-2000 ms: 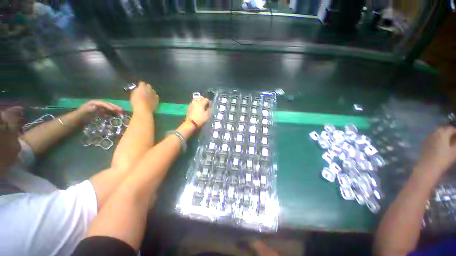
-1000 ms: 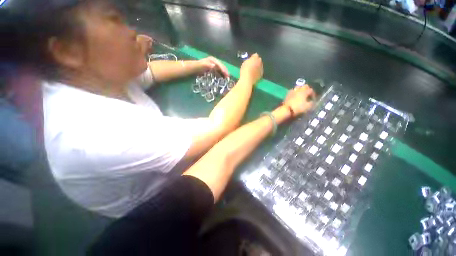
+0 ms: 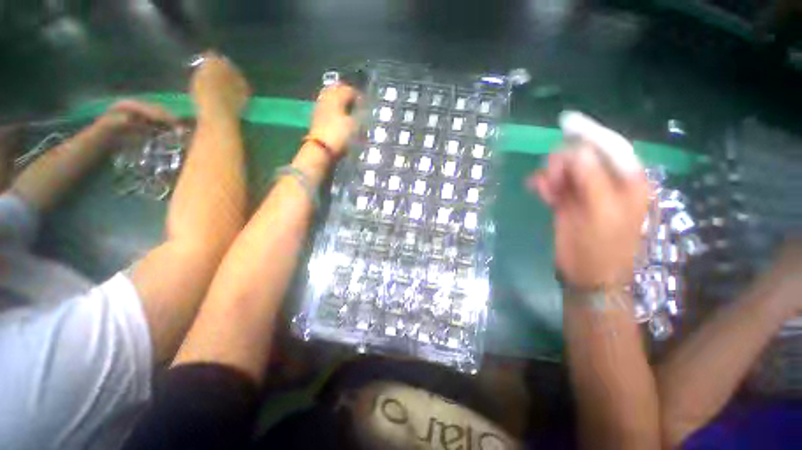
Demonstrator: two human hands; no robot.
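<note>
A clear blister tray point(image 3: 400, 250) lies lengthwise on the green bench, its rows of pockets showing small squares with bright white centres. My left hand point(image 3: 334, 119) is at the tray's upper left edge. A small white-and-clear square casing point(image 3: 331, 78) shows just past its fingertips; whether the fingers hold it I cannot tell. My right hand point(image 3: 594, 206) is raised to the right of the tray and blurred. A white shape point(image 3: 601, 139) lies along its fingertips, a finger cover or a held part. A pile of square casings point(image 3: 673, 237) is partly hidden behind this hand.
A neighbour's arms point(image 3: 215, 158) are at the left beside a loose pile of clear pieces point(image 3: 154, 158). Another person's arm point(image 3: 734, 325) is at the right, near blurred clear trays point(image 3: 725, 198). Single bits point(image 3: 675, 127) lie on the dark belt.
The view swung left, then back right. My right hand has come into view between the tray and the casing pile. My left hand stays at the tray's upper left edge.
</note>
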